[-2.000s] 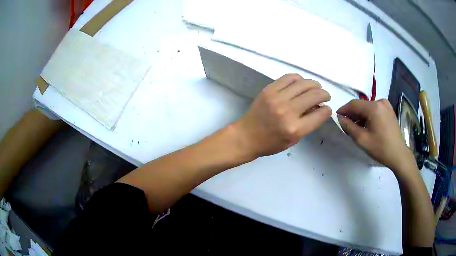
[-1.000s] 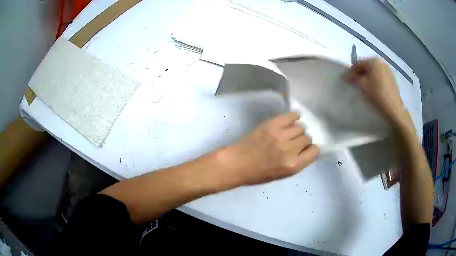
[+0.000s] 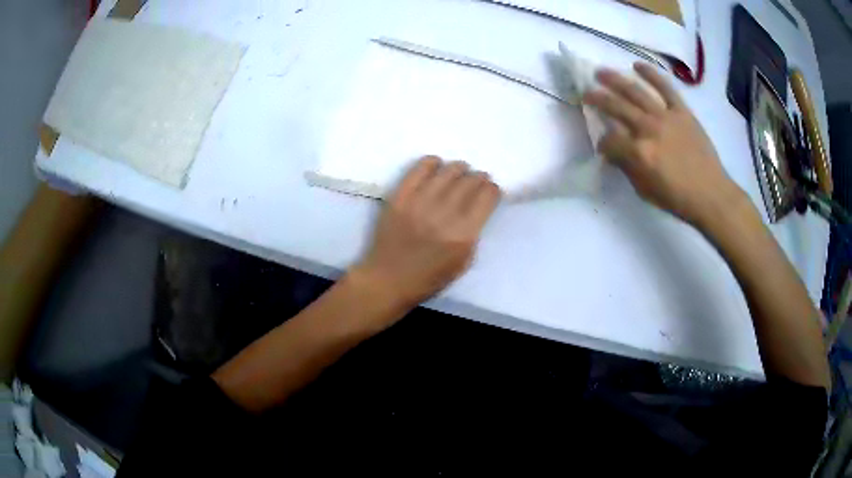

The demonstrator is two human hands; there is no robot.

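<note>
A white piece (image 3: 420, 121), fabric or interfacing, lies flat on the white table and almost blends into it; narrow cream strips show along its upper and lower edges. My left hand (image 3: 434, 219) rests on its lower edge, fingers curled and pointing down; whether it pinches the piece is hidden. My right hand (image 3: 659, 145) is slightly blurred over the right end, where a bit of cloth (image 3: 575, 79) is raised and creased beside the fingers. I cannot tell if the fingers grip it.
A cream fabric piece (image 3: 145, 98) lies at the left table edge. Shears with red handles (image 3: 691, 67) lie at the back. A steam iron (image 3: 773, 145) and a dark pad (image 3: 757, 61) are at right. Another person's forearm (image 3: 42, 247) is at far left. Scraps (image 3: 33, 434) show below left.
The lifted grey-looking sheet now lies flat as a white piece with strips along its edges. My left hand has moved left onto its lower edge; my right hand has moved slightly down and left.
</note>
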